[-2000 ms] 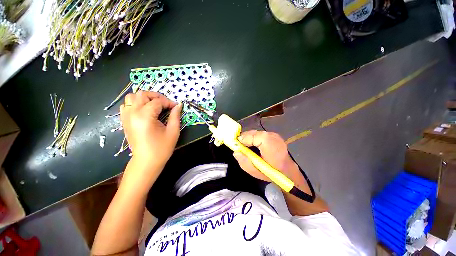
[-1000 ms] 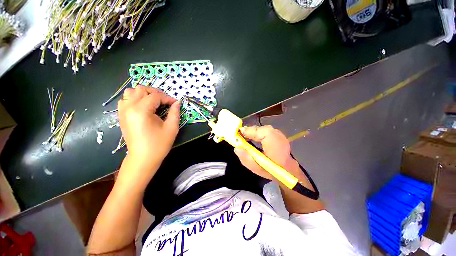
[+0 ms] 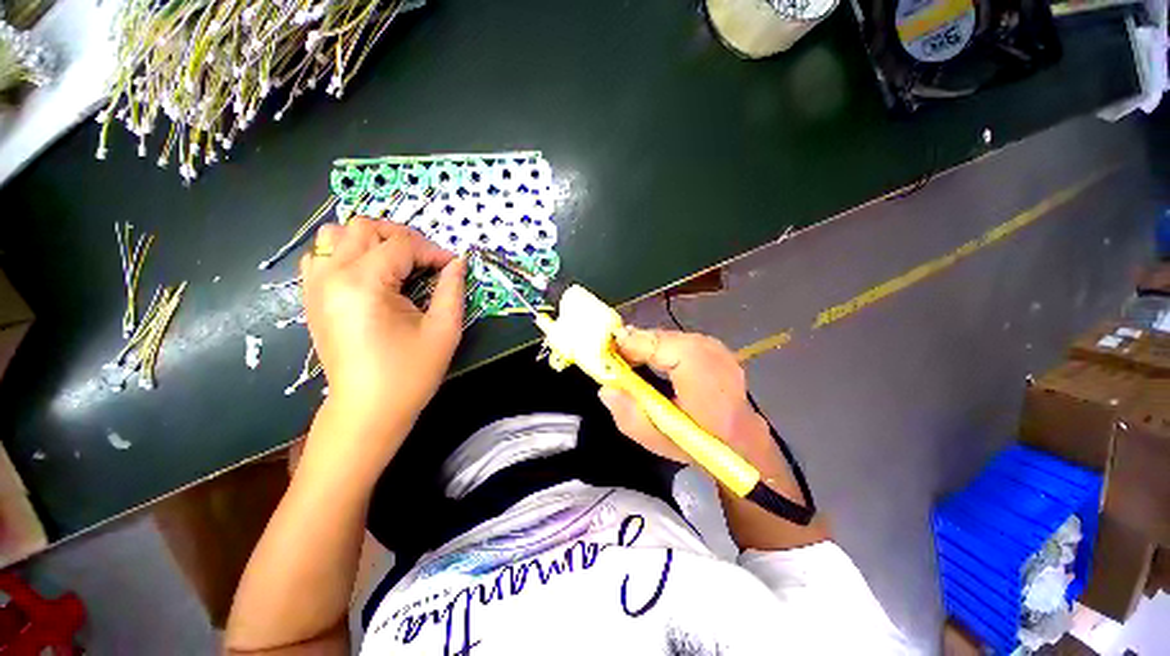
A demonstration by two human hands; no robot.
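A green PCB panel with rows of white and dark-centred rings lies on the bench. Short lead wires fan off its left side. My left hand rests over the panel's lower left, thumb and fingertips pinched together at the rings; a thin wire seems to be between them, but the fingers mostly hide it. My right hand grips the yellow soldering iron below right of the panel. The iron's metal tip reaches the panel's lower rings beside my left fingertips.
A loose wire bundle lies left on the dark green bench. Thickly wired panels are at upper left. A pale tin and black fan stand at upper right. A blue crate and cartons are on the floor.
The view has shifted slightly. Both hands and the iron keep nearly the same place at the panel.
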